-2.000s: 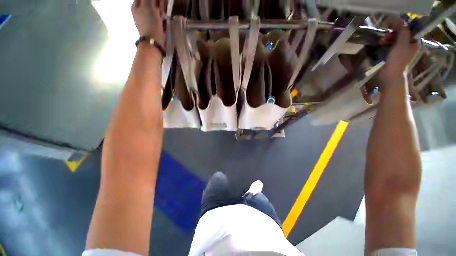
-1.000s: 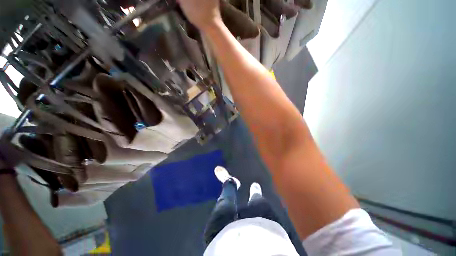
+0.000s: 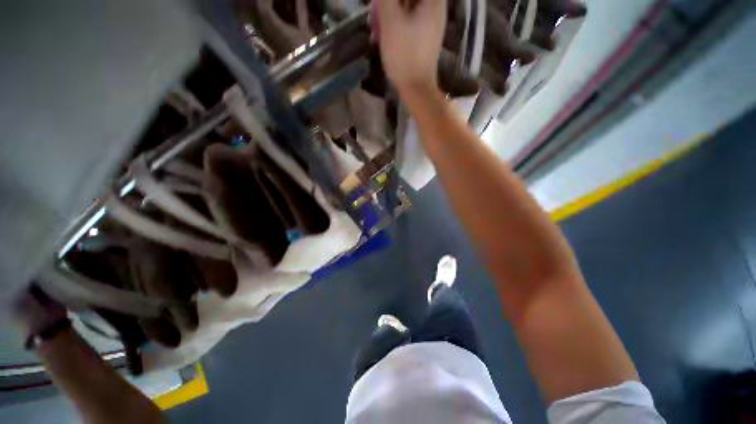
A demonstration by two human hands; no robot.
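Note:
A rolling rack holds rows of cream handbags point(image 3: 311, 248) with dark brown open insides, hung by pale straps over a shiny metal rail point(image 3: 166, 157). A dark grey rack upright point(image 3: 286, 116) stands between two groups of bags. My right hand point(image 3: 410, 45) is at the top edge, closed on the rack's rail, its fingertips partly cut off. My left hand point(image 3: 37, 310) is dim and blurred at the far left, closed around the rail's lower end. More bags point(image 3: 539, 70) hang to the right of my right hand.
A large grey panel point(image 3: 91, 91) covers the upper left. A pale wall with dark and reddish grooves point(image 3: 605, 99) runs at upper right, with a yellow floor line point(image 3: 630, 184) beside it. A blue floor patch point(image 3: 352, 255) shows below the bags. My feet are on dark floor.
The view and rack have turned. The blue floor patch is now mostly hidden by the bags, and a yellow line shows at right. Both hands stay on the rack.

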